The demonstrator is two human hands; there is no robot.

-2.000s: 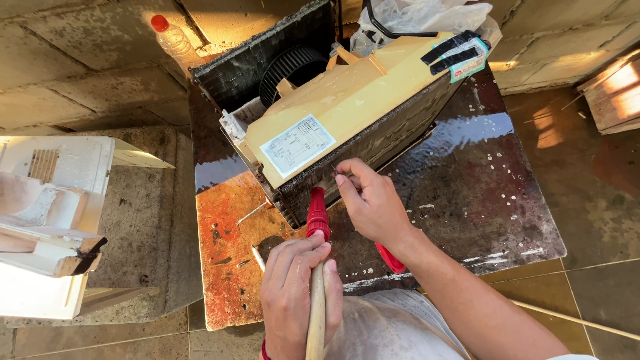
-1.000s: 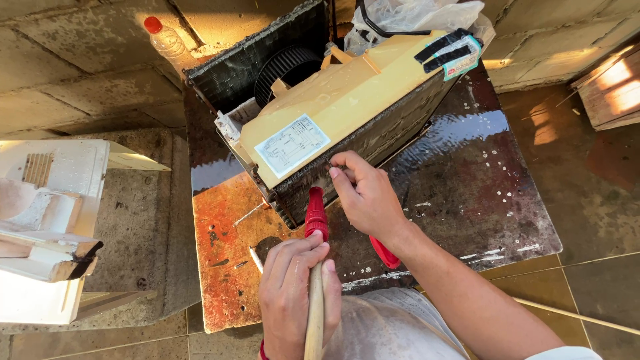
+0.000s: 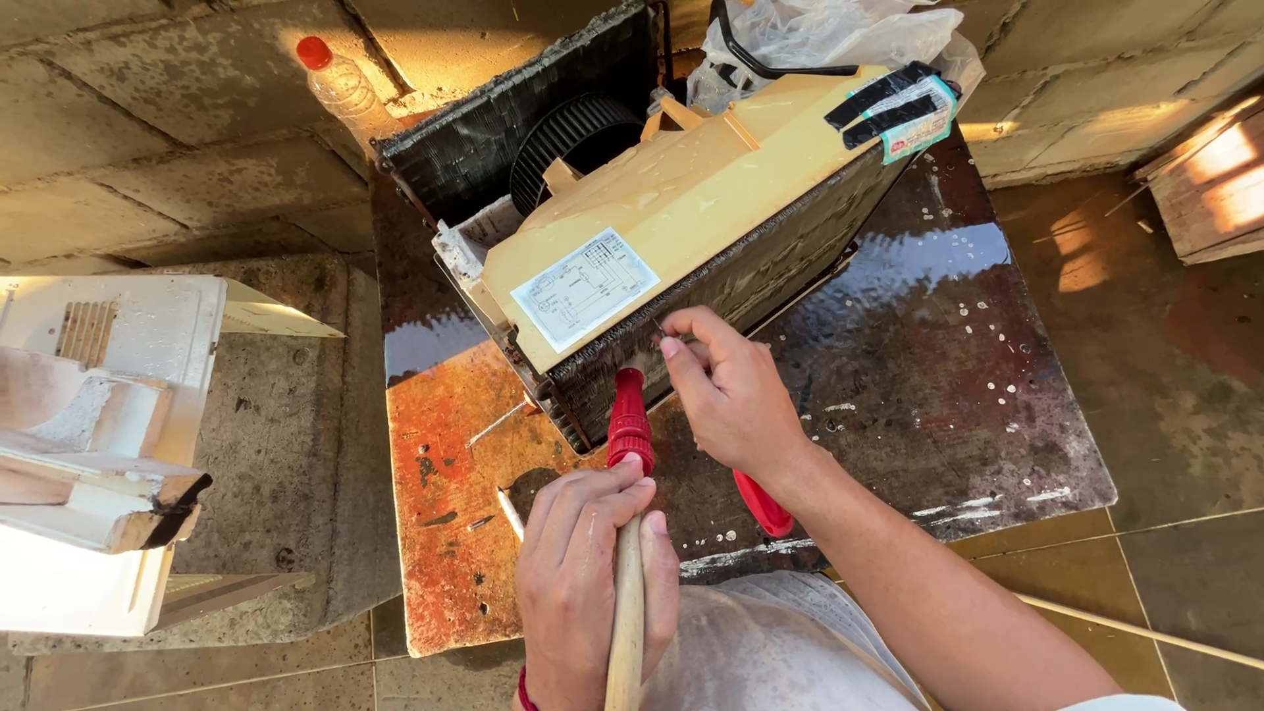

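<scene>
My left hand (image 3: pixel 597 583) is closed around a pale hose (image 3: pixel 626 612) that ends in a red plastic nozzle (image 3: pixel 630 420). The nozzle's tip is close to the finned coil (image 3: pixel 731 286) on the front of an air conditioner unit. My right hand (image 3: pixel 736 395) has thumb and forefinger pinched at the coil; something thin shows at the fingertips, too small to identify. Above the coil lies the unit's beige plastic housing (image 3: pixel 681 197), with a wiring-diagram label (image 3: pixel 585 289). Behind it are a black blower wheel (image 3: pixel 568 143) and a second coil (image 3: pixel 464 163). A red handle (image 3: pixel 762 506) lies partly behind my right wrist.
The unit stands on a wet, stained board (image 3: pixel 948 395). White plastic casing parts (image 3: pixel 168 355) rest on a concrete slab (image 3: pixel 267 425) at left. A red-capped bottle (image 3: pixel 346 89) and a plastic bag (image 3: pixel 849 39) are near the block wall. At right is a wooden box (image 3: pixel 1210 183).
</scene>
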